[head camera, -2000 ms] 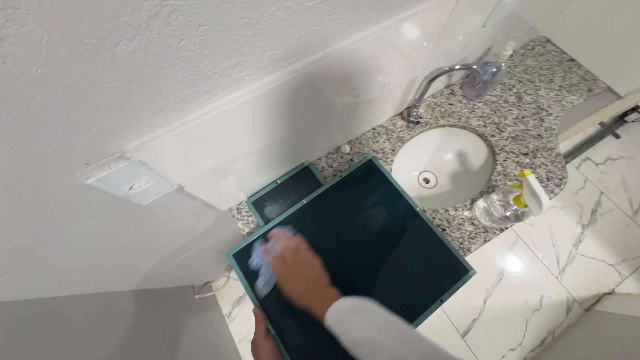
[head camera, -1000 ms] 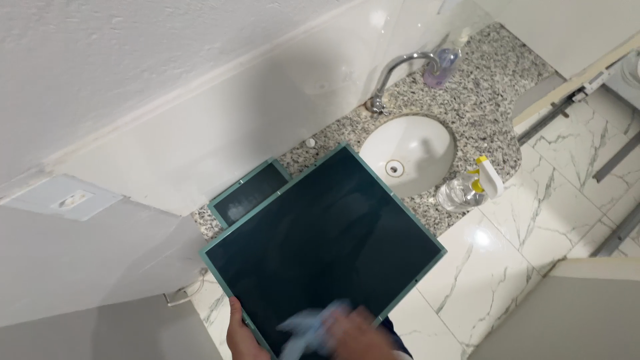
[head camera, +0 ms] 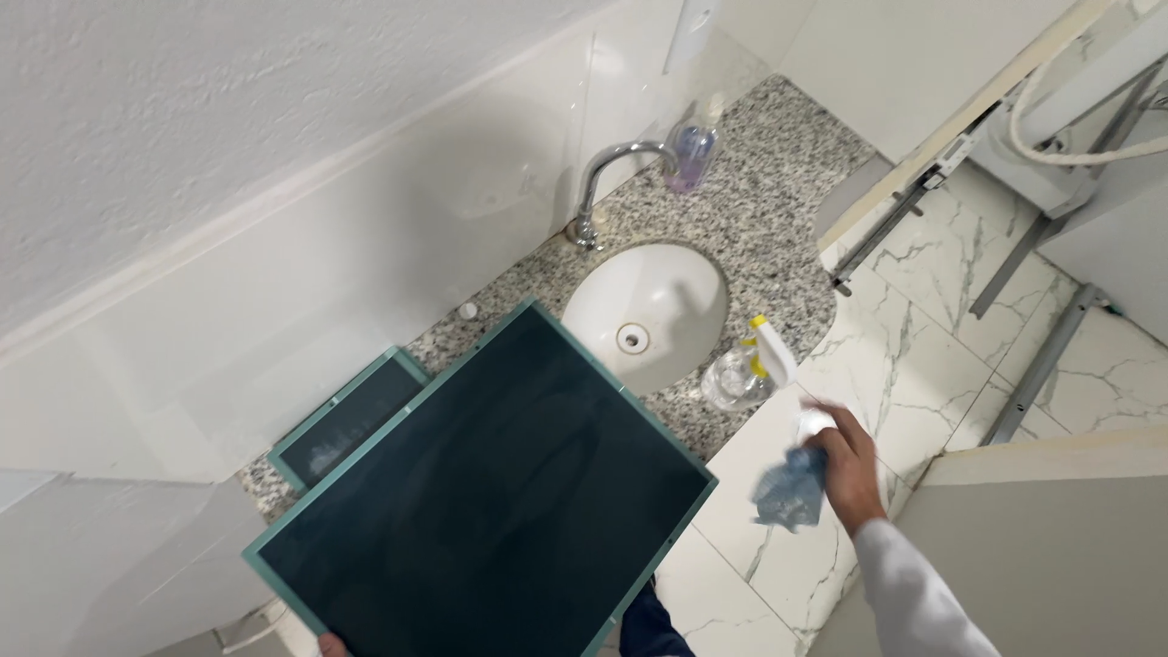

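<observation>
A large dark rectangular panel with a green frame (head camera: 493, 493) lies tilted across the lower middle of the view. At its lower left edge my left hand (head camera: 332, 644) grips the frame; only a fingertip or so shows. My right hand (head camera: 847, 465) is off the panel, to its right above the floor, with a crumpled blue cloth (head camera: 792, 490) hanging from its fingers. Just up and left of that hand, a clear spray bottle (head camera: 733, 376) with a white and yellow trigger head stands at the counter's edge. A smaller green-framed panel (head camera: 351, 417) with a whitish smear lies beyond the large one.
The speckled granite counter (head camera: 776, 173) holds an oval white sink (head camera: 680, 283), a chrome faucet (head camera: 591, 187) and a bottle of purple liquid (head camera: 692, 155). A small white cap (head camera: 468, 311) sits near the wall. Metal rails (head camera: 1040, 365) and a pale door edge (head camera: 967, 119) are at the right.
My right hand, with the blue cloth, was on the large panel in both earlier frames and is now off it to the right, near the spray bottle. My left hand still holds the frame.
</observation>
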